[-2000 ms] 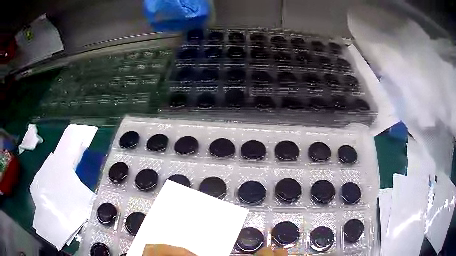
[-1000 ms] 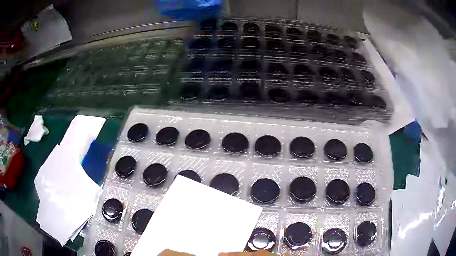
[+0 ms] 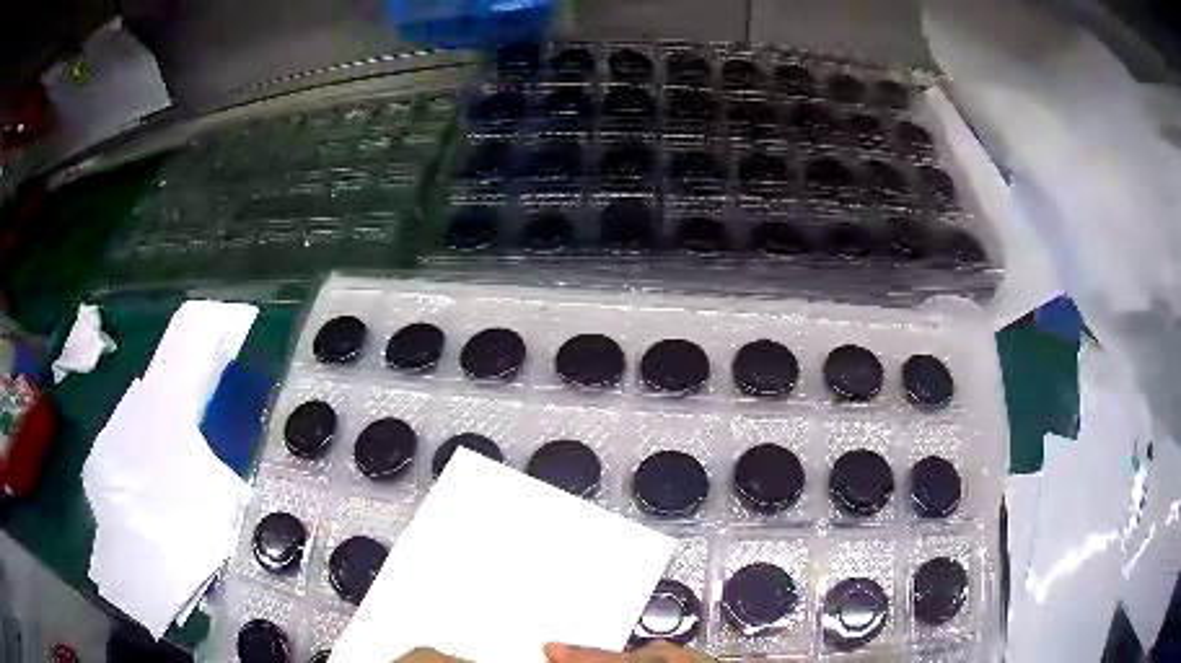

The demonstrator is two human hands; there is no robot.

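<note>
A plain white sheet (image 3: 512,563) lies tilted over the lower left part of the near clear tray (image 3: 991,427), covering some pockets. The tray holds rows of round black parts (image 3: 670,482). My left hand (image 3: 434,657) shows only as a strip of finger at the bottom edge, on the sheet's lower end, and seems to hold it. My right hand (image 3: 628,653) is also cut off by the bottom edge; a fingertip touches or overlaps the sheet's lower right part. What it holds is hidden.
A far tray of black discs (image 3: 699,168) stands behind, with an empty clear tray (image 3: 285,194) to its left. Loose white sheets lie left (image 3: 162,479) and right (image 3: 1068,518). Thin white packing sheets (image 3: 1075,168) heap at right. A blue bag (image 3: 473,18) hangs at back; a red bin (image 3: 26,440) is far left.
My right hand's fingers have moved left, from beside the white sheet to its lower edge. The view has shifted slightly; the sheet stays over the same part of the tray.
</note>
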